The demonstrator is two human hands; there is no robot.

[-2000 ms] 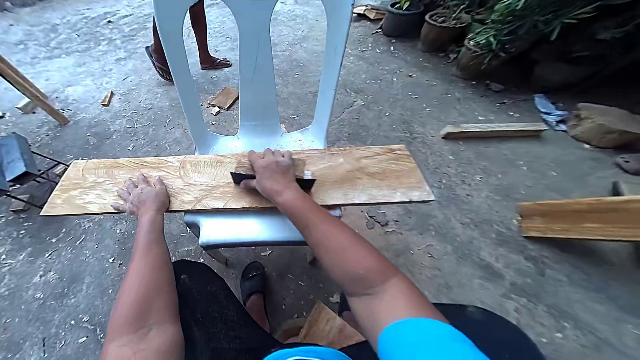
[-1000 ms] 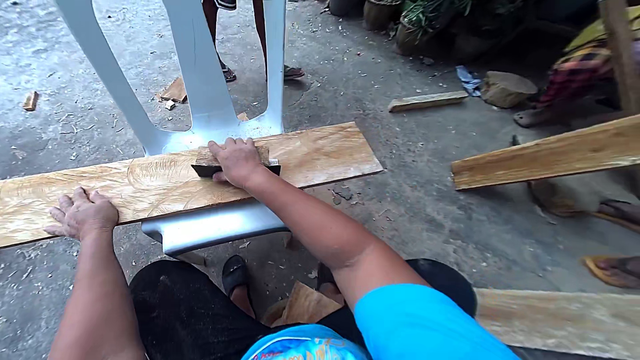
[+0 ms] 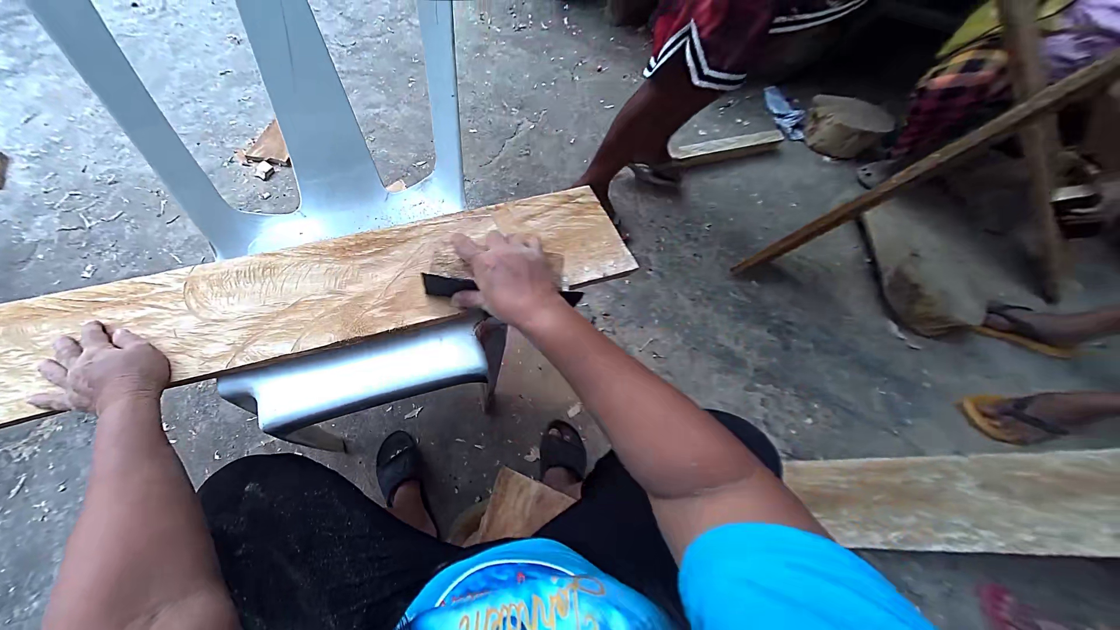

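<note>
A long wooden board (image 3: pixel 289 293) with curved scratch marks lies across the seat of a light-blue plastic chair (image 3: pixel 350 372). Near the board's right end, my right hand (image 3: pixel 512 276) grips a wooden block with a sheet of black sandpaper (image 3: pixel 446 285) around it, whose dark ends stick out on both sides. The block is pressed on the board's face and partly hidden by the fingers. My left hand (image 3: pixel 105 367) rests flat, fingers spread, on the board's near edge at the left, holding no object.
Another pale board (image 3: pixel 962 503) lies at the lower right. A slanted wooden bar (image 3: pixel 927 171) crosses the upper right, near a seated person's sandalled feet (image 3: pixel 1024 416). A second person's leg (image 3: pixel 639 122) stands behind the board's right end. Wood scraps (image 3: pixel 267 144) lie on the concrete floor.
The view has swung to the right. A person's leg now stands beyond the board's right end, and a slanted bar has come into view. My right hand still holds the sanding block.
</note>
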